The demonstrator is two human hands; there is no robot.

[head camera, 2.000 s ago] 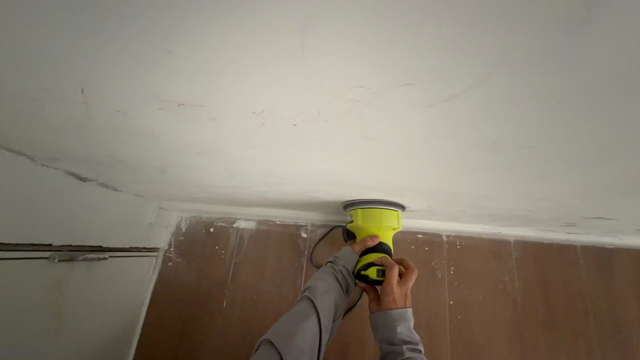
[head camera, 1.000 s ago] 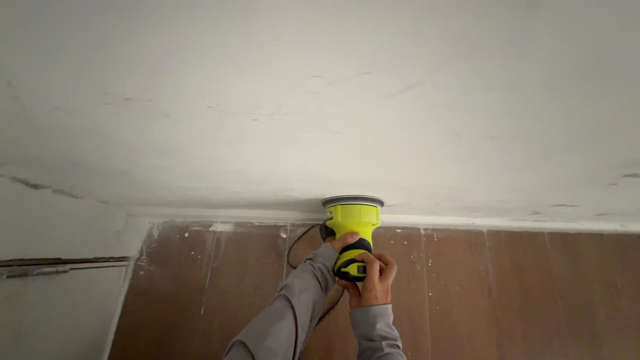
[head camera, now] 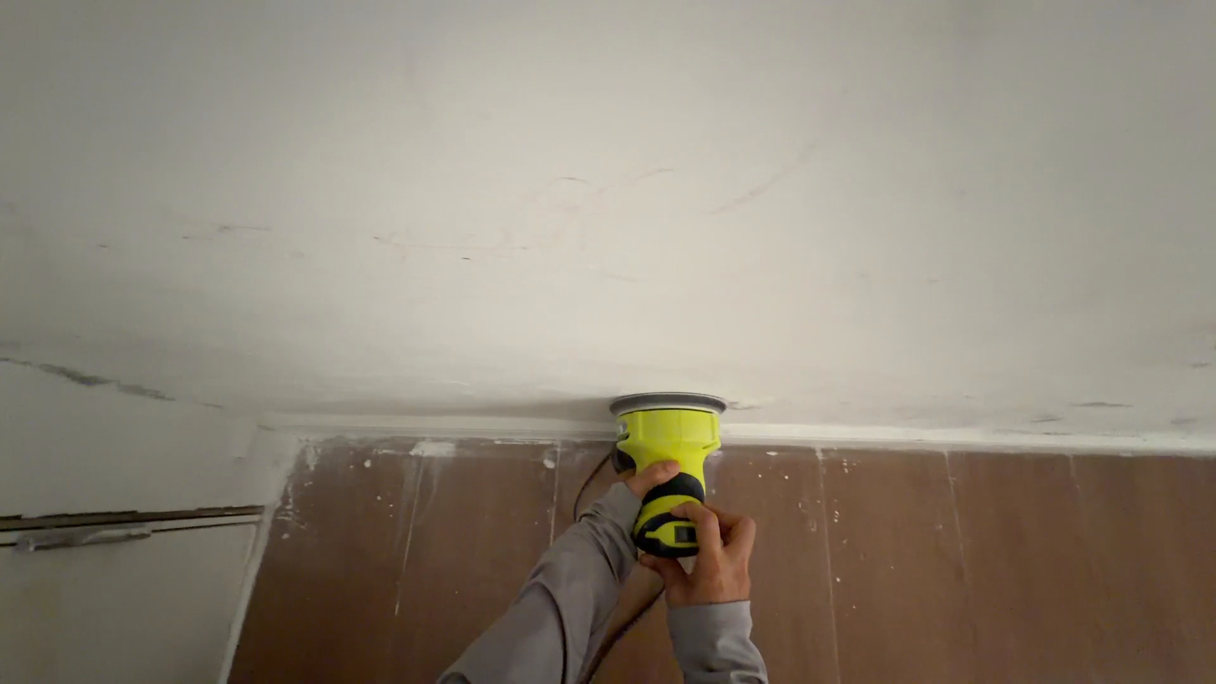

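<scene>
A lime-green and black electric disc sander [head camera: 670, 456] stands out from the lower part of a white wall [head camera: 608, 266], its round pad against or very close to the surface. My left hand [head camera: 652, 477] grips the sander's body from the left side, with most of its fingers hidden beneath the tool. Around the rear end of the sander, my right hand [head camera: 712, 556] has its thumb and fingers closed on the housing. Faint reddish scribbles and small dark scuffs mark the wall above the pad.
A white skirting strip [head camera: 950, 437] runs along the wall's foot. The brown plank floor [head camera: 912, 570] bears white spatters. A dark power cord [head camera: 622, 632] trails under my left forearm. At the left, a white panel [head camera: 123, 608] has a dark gap and a cracked area above.
Both hands keep hold of the sander throughout, with its pad low on the wall. The view has shifted somewhat between frames; no clear move of the sander along the wall shows.
</scene>
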